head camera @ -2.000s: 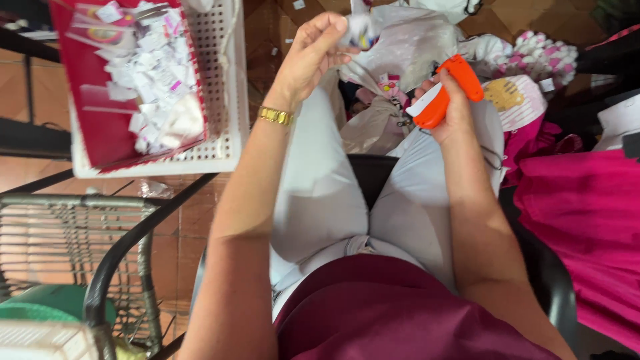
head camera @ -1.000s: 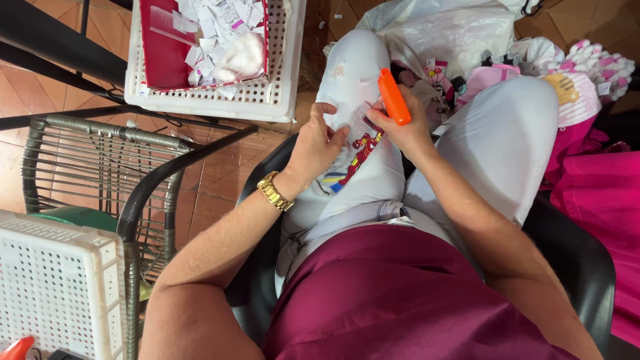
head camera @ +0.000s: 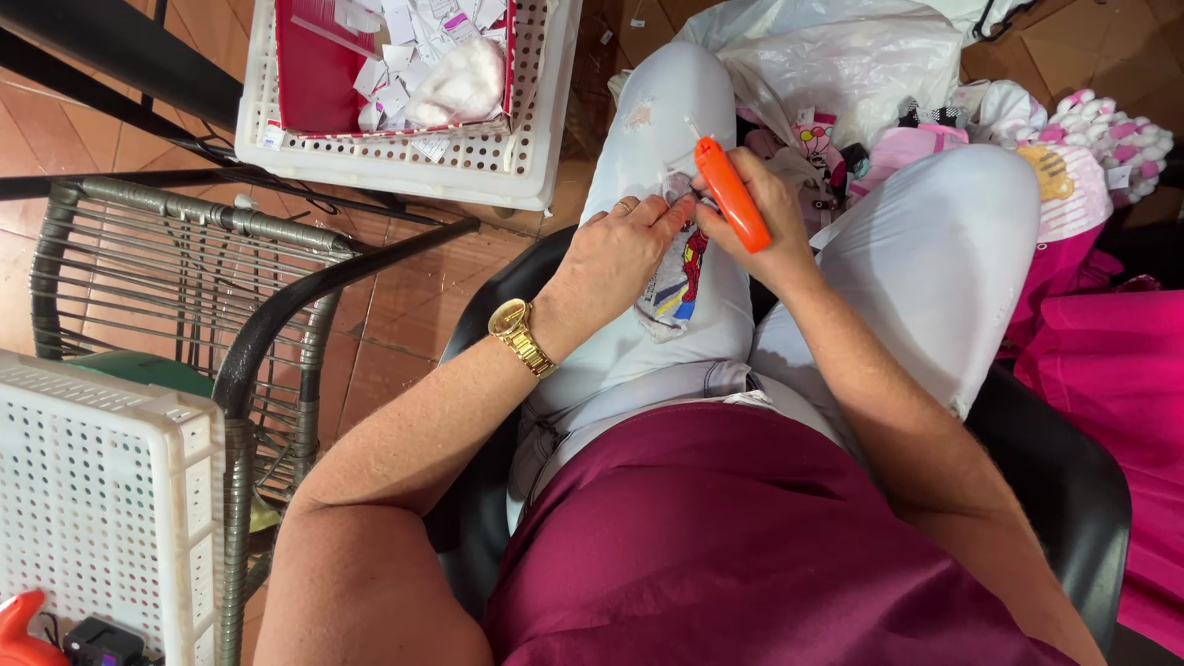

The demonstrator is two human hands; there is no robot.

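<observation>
An orange plastic tagging gun [head camera: 733, 196] is in my right hand [head camera: 772, 217], its thin needle end pointing up and left. My left hand [head camera: 618, 259], below a gold wristwatch [head camera: 521, 335], holds the upper part of a small grey sock [head camera: 668, 301] with a red, yellow and blue printed figure. The sock lies over my left thigh, and its top is partly hidden by my fingers. The fingertips of both hands nearly meet at the sock's top edge, close under the tip of the tool.
A red box [head camera: 319, 83] of paper tags and a white fluffy piece stands in a white perforated crate [head camera: 532, 139]. A corded chair [head camera: 185, 268] and another white crate [head camera: 83, 481] are at left. Socks [head camera: 906, 153], a plastic bag [head camera: 851, 55] and pink cloth [head camera: 1110, 370] lie right.
Two seconds ago my hands were apart, the left one raised with a small item; they have come together over my left thigh. Since one second ago they have shifted little. The view has moved.
</observation>
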